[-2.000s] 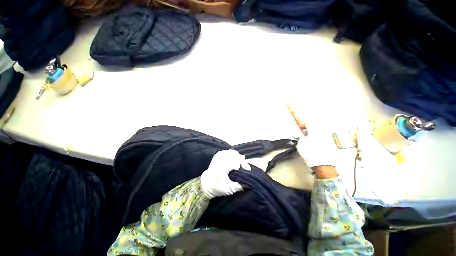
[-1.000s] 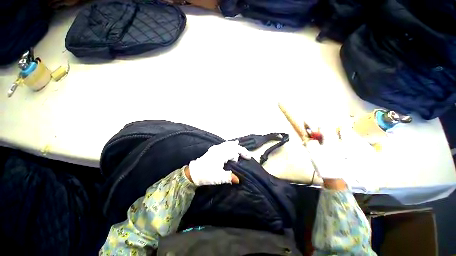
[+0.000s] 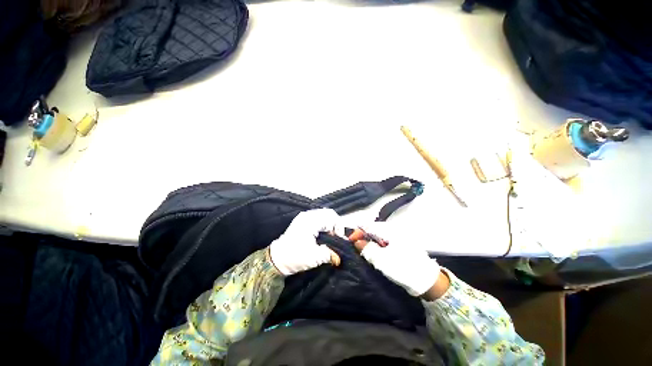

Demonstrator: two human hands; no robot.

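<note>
A dark backpack (image 3: 221,239) lies at the table's front edge and against my apron, its curved zipper facing up. My left hand (image 3: 306,241), in a white glove with bare fingertips, grips the bag's fabric at an edge. My right hand (image 3: 397,259), also gloved, holds small red-handled thread snips (image 3: 374,239) right beside my left fingers. The snips' points are hidden at the fabric. A strap with a looped end (image 3: 364,194) stretches to the right on the table. A wooden-handled tool (image 3: 434,166) lies on the table beyond my right hand.
A quilted bag (image 3: 168,43) lies at the far left. A pale pot with a blue top (image 3: 565,149) stands right, another (image 3: 56,132) left. A tan block (image 3: 477,170) and thin cable (image 3: 510,218) lie right. Dark bags (image 3: 583,57) are stacked far right.
My right hand has moved from the table at the right to the bag beside my left hand, now with the snips. The wooden-handled tool lies loose on the table.
</note>
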